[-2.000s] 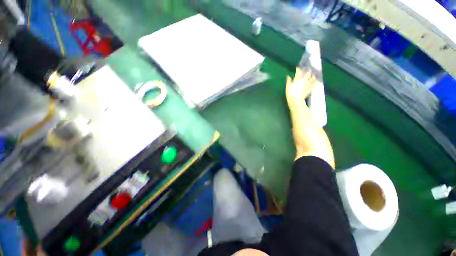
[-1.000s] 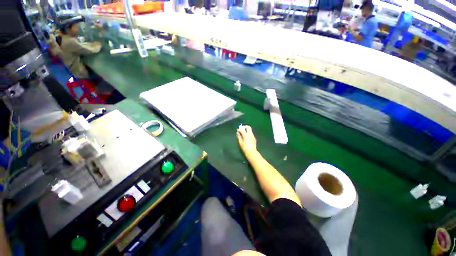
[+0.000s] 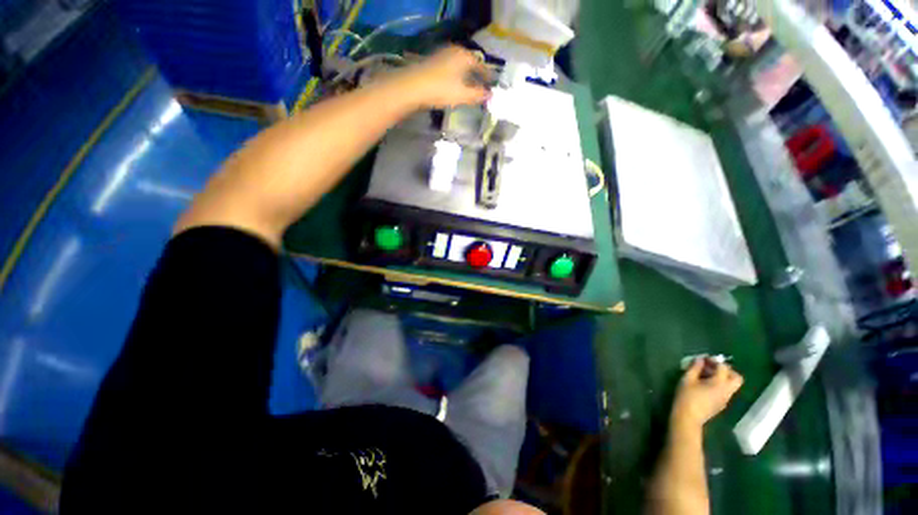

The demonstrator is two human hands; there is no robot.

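Observation:
My left hand (image 3: pixel 458 78) reaches over the back of the press's grey base plate (image 3: pixel 549 161), its fingertips at the fixture (image 3: pixel 465 123) beside the film-wrapped head (image 3: pixel 525 32). Blur hides whether it grips anything. A white plastic housing (image 3: pixel 444 164) stands on the plate, left of the dark slotted clamp bar (image 3: pixel 490 174). My right hand (image 3: pixel 708 390) is over the green bench at the lower right. Its fingers are closed on a small white part (image 3: pixel 691 360), mostly hidden by them.
The front panel has green buttons (image 3: pixel 388 237) at both ends and a red button (image 3: pixel 479 254) between. A white sheet stack (image 3: pixel 674 186) lies right of the machine, near a tape roll (image 3: pixel 596 179). A long white strip (image 3: pixel 780 397) lies right of my right hand.
The view has swung left and down towards the machine. My left hand has come into view at the fixture. My right hand has left the strip and closed on a small white part.

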